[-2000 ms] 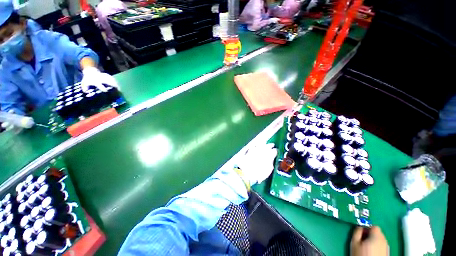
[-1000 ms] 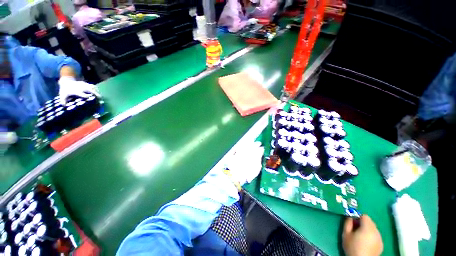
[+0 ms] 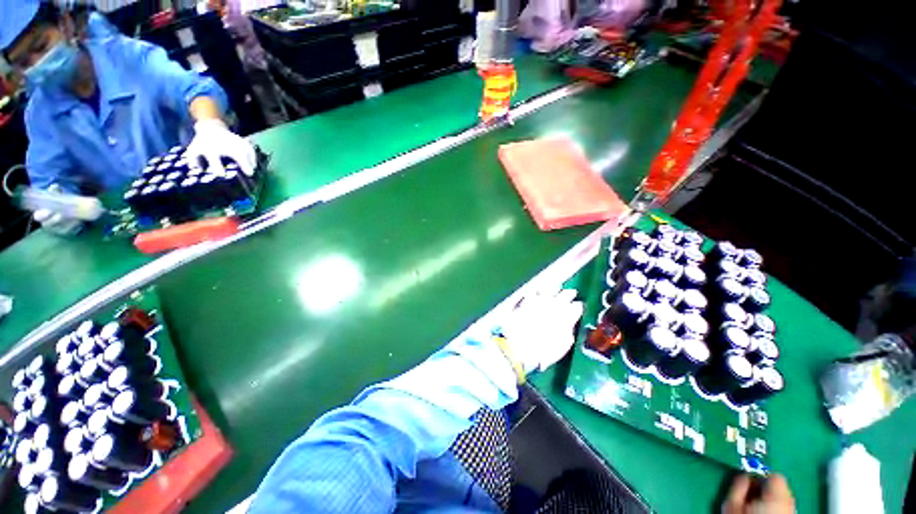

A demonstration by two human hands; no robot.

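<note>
A green circuit board [image 3: 633,390] with rows of black, white-topped capacitors [image 3: 665,301] lies on the green side bench at right. A copper-brown block [image 3: 604,338] sits near its left corner. My left hand [image 3: 542,326], in a white glove, rests on the line's edge beside the board's left side; its fingertips are at the board edge and no held thing shows. My bare right hand [image 3: 759,494] is cut off by the bottom edge, just below the board's near right corner. A dark spot shows between its fingers; whether it grips something cannot be told.
A pink-red foam pad [image 3: 558,183] lies on the green line. Another capacitor board [image 3: 85,412] on a red carrier [image 3: 191,462] is at lower left. A person [image 3: 110,110] works opposite. A crinkled clear bag [image 3: 870,383] and white tube [image 3: 856,480] are at right. An orange-red wrapped post [image 3: 703,105] hangs behind.
The view has shifted, so more of the lower-left board shows. My left hand stays by the board edge. My right hand sits lower in the picture and is more cut off.
</note>
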